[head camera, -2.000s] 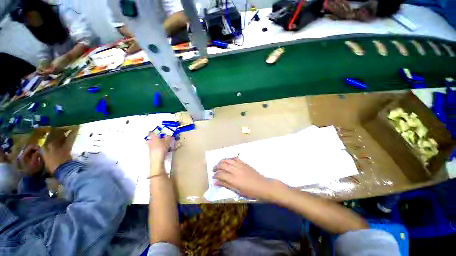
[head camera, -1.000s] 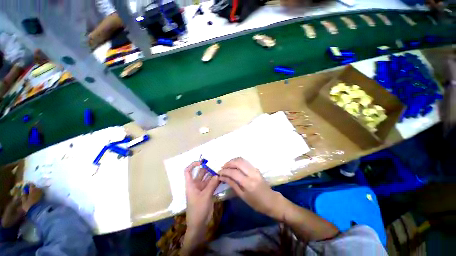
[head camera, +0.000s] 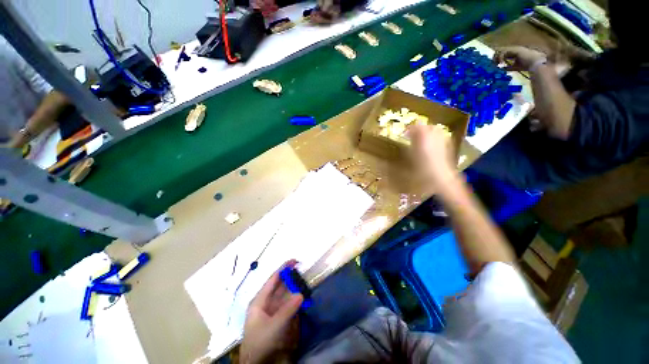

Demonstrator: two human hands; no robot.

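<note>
My left hand (head camera: 274,313) holds a blue battery pack (head camera: 294,281) between thumb and fingers, over the near edge of the white work sheet (head camera: 285,234). A thin dark lead lies across the sheet above the hand. My right hand (head camera: 430,153) is blurred and reaches into the open cardboard parts box (head camera: 381,146) at the cream pieces (head camera: 396,122). Its fingertips are among the pieces; whether they grip one cannot be told.
Thin lead wires (head camera: 356,173) lie at the sheet's right end. Loose blue packs (head camera: 110,284) lie at left, a big blue heap (head camera: 470,85) beyond the box. The green conveyor (head camera: 235,121) runs behind a metal upright (head camera: 71,192). Another person's arm (head camera: 555,92) is at right.
The view has swung to the right. My right hand has left the blue pack and moved over to the parts box. My left hand keeps the pack near the sheet's near edge.
</note>
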